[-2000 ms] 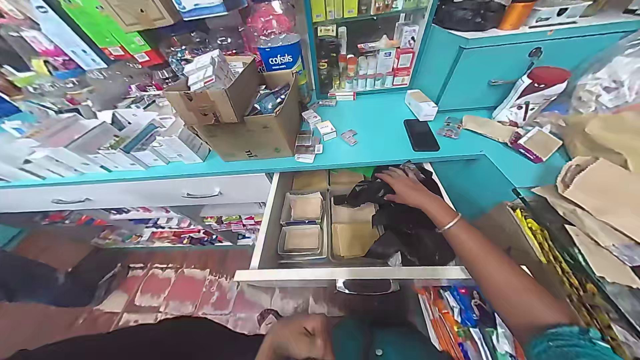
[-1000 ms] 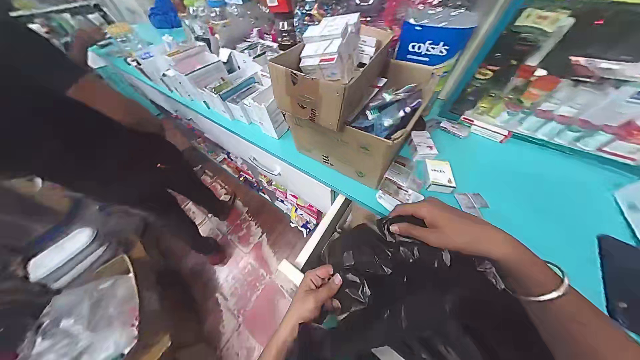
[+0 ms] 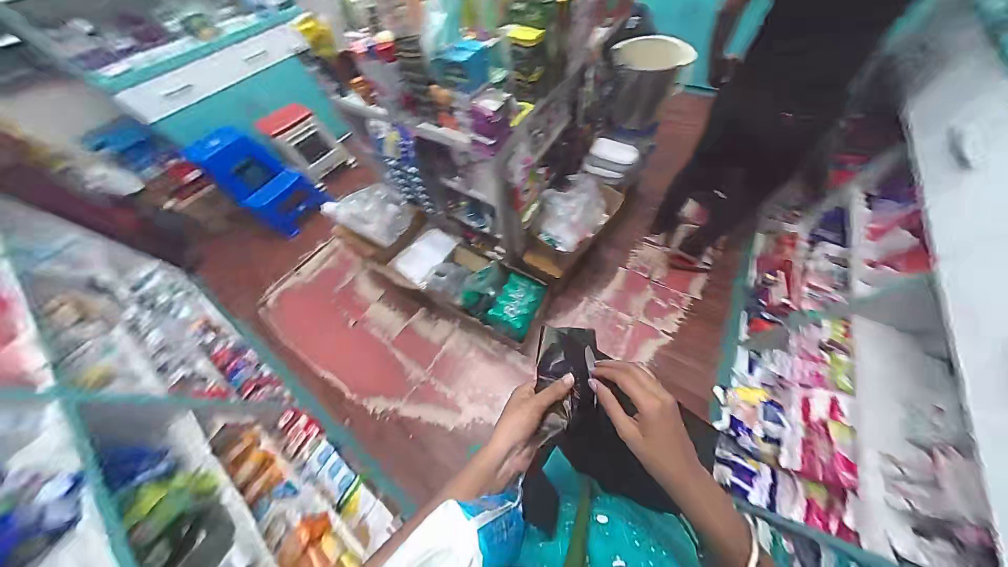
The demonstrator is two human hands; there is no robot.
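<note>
A black plastic bag (image 3: 567,350) is held up between both hands at the lower middle. My left hand (image 3: 526,421) grips its left side, thumb on top. The fingertips of my right hand (image 3: 642,405) pinch its right edge near the upper part. A small pale, shiny piece (image 3: 590,364) shows at the right fingertips; what it is cannot be told. More black material hangs below my right hand. A blue and white packet (image 3: 500,524) lies by my left forearm, and what holds it is hidden.
Open boxes with plastic bags (image 3: 516,303) stand on the floor ahead, beside a stocked display rack (image 3: 504,181). A blue plastic stool (image 3: 252,181) is at the left. Shelves of packets flank both sides. A person in dark clothes (image 3: 756,134) stands at the upper right.
The view has swung from the counter and drawer to the floor and shelves. One second ago both hands were on black plastic over the drawer; now they hold a black bag in front of the body.
</note>
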